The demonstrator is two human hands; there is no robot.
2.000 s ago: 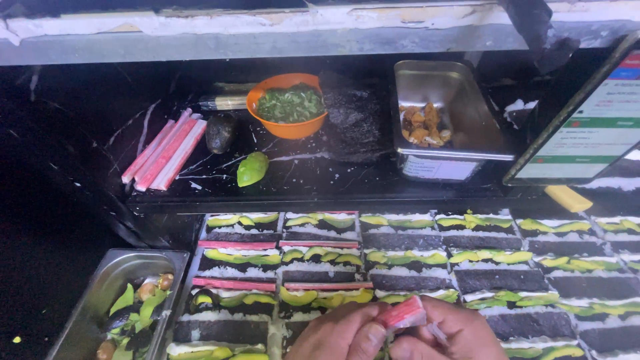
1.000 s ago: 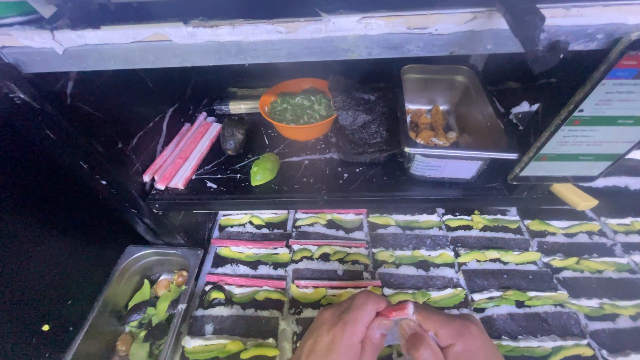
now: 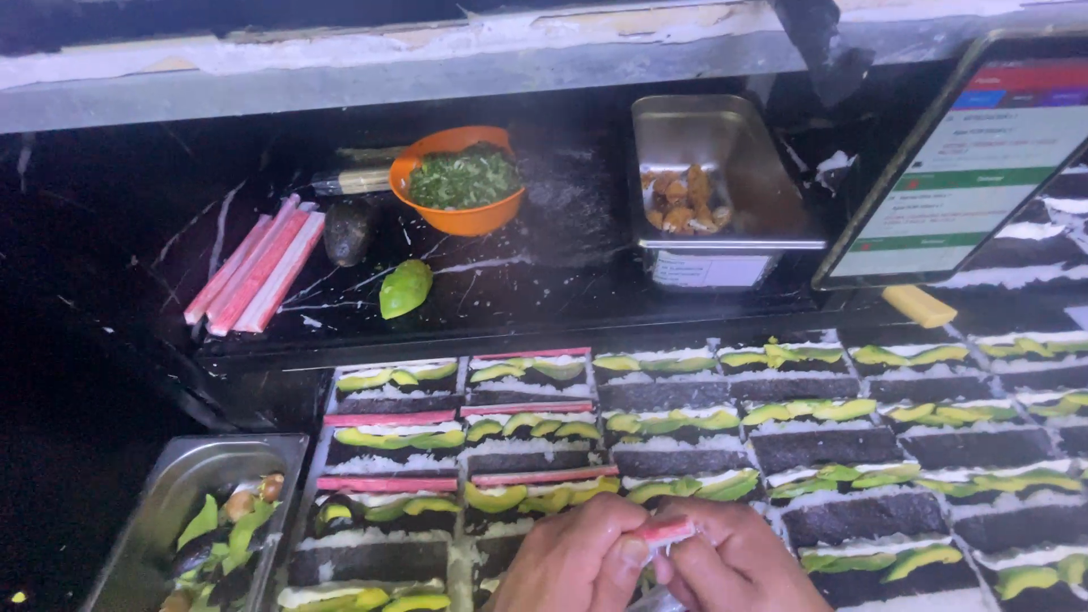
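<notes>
My left hand (image 3: 578, 552) and my right hand (image 3: 722, 552) meet at the bottom centre, both gripping one red-and-white crab stick (image 3: 665, 531); clear plastic film shows below it. Beneath and around them lie rows of nori sheets (image 3: 863, 514) with white rice, a white spread and avocado slices (image 3: 697, 487). Several sheets at the left also bear thin red crab strips (image 3: 387, 484). More crab sticks (image 3: 263, 268) lie on the black marble shelf, beside a dark whole avocado (image 3: 347, 232).
On the shelf are a lime piece (image 3: 405, 289), an orange bowl of chopped greens (image 3: 466, 183) and a steel pan of browned pieces (image 3: 688, 204). A tablet (image 3: 952, 170) leans right, above a yellow block (image 3: 919, 306). A steel pan of avocado scraps (image 3: 161, 510) stands lower left.
Both hands stay together at the bottom centre, with the crab stick between their fingers. Its visible end was turned more upward two seconds ago. The view has shifted slightly.
</notes>
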